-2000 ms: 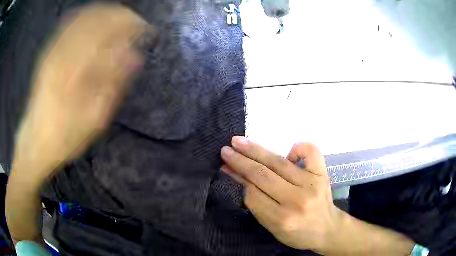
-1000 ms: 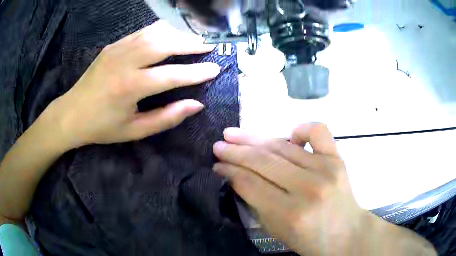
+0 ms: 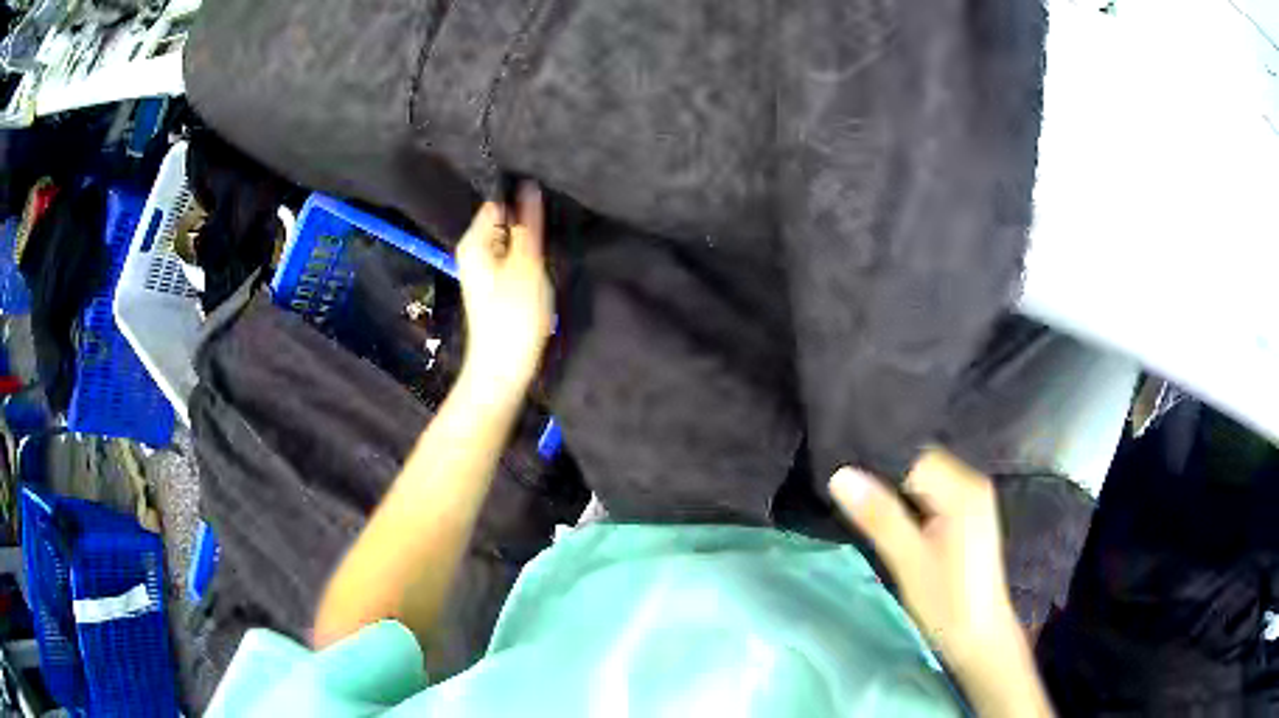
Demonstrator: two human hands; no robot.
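Observation:
A large dark grey-black garment panel (image 3: 631, 112) lies over the table and hangs over its front edge onto the lap. My left hand (image 3: 508, 281) is at the panel's hanging edge, left of centre, with fingertips against the cloth; whether they pinch it is unclear. My right hand (image 3: 947, 540) is low at right, beside the lower part of the cloth, thumb and index finger apart; its other fingers are blurred and it is unclear whether it holds cloth. The sewing machine head is out of view.
A blue basket (image 3: 316, 246) with dark pieces stands left of the lap, a white basket (image 3: 157, 302) beyond it. More blue baskets (image 3: 119, 624) stand far left. The white table (image 3: 1164, 239) is at right. Dark cloth (image 3: 1178, 561) hangs at lower right.
The view has swung down and left, off the machine, to the lap and baskets. My left hand has left the cloth by the presser foot. My right hand has left the seam edge.

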